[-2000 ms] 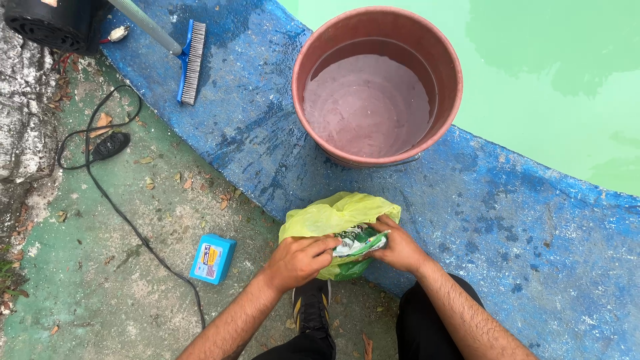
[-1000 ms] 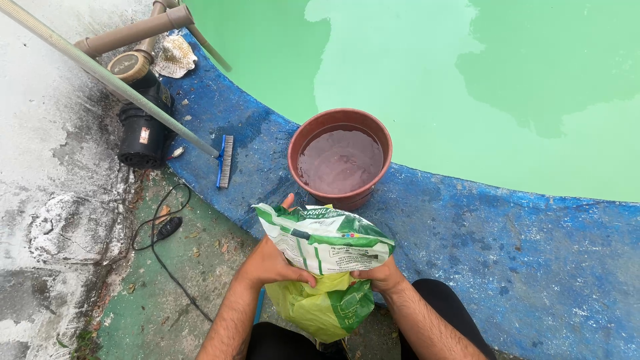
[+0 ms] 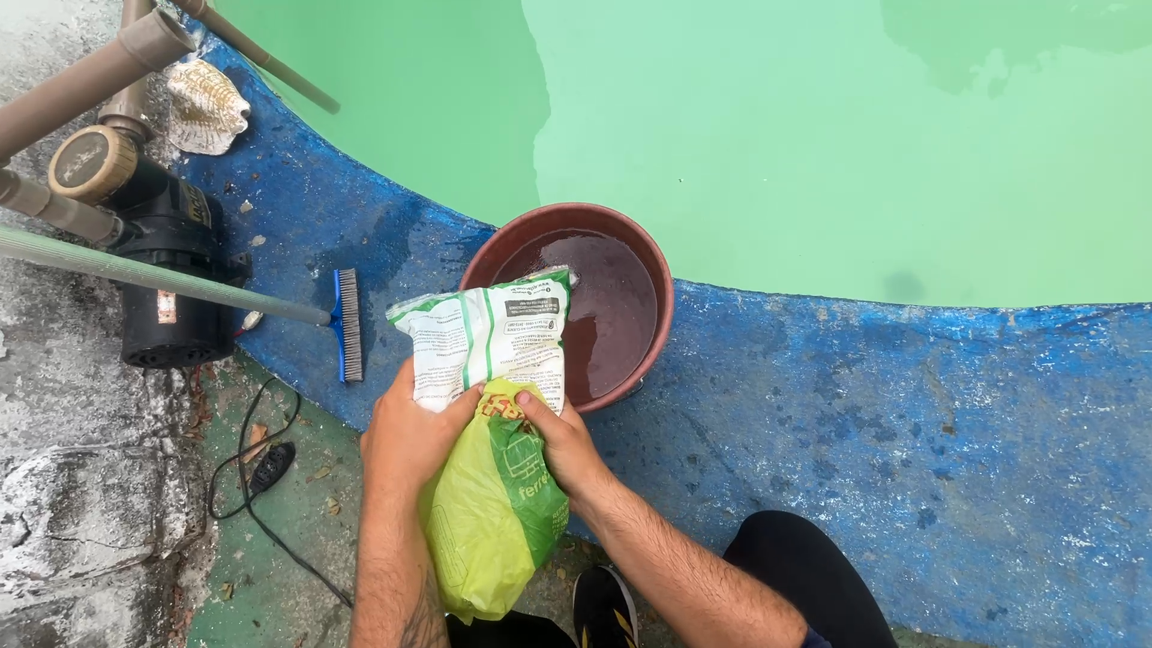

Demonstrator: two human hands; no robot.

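A white plastic packet with green stripes and printing point(image 3: 504, 337) is tilted over the near left part of a reddish-brown bucket point(image 3: 661, 306), its far corner above the liquid inside. My left hand point(image 3: 409, 432) grips the packet's left side. From the right, my right hand point(image 3: 562, 441) holds it, the thumb pressing on a yellow-green plastic bag point(image 3: 486, 522) that is bunched around the packet's lower part and hangs toward me. Whether anything flows from the packet is hard to tell; its opening is largely hidden.
The bucket stands on the blue pool edge point(image 3: 855, 432), beside green water point(image 3: 810, 180). Left are a blue brush point(image 3: 347, 326) on a long pole point(image 3: 162, 273), a black pump point(image 3: 175, 270), brown pipes point(image 3: 81, 85), a large shell point(image 3: 207, 106) and a black cable point(image 3: 247, 486).
Both hands have moved the packet forward, from the near side of the bucket to over its rim. Two seconds ago the packet was mostly inside the yellow-green bag; now much of it shows.
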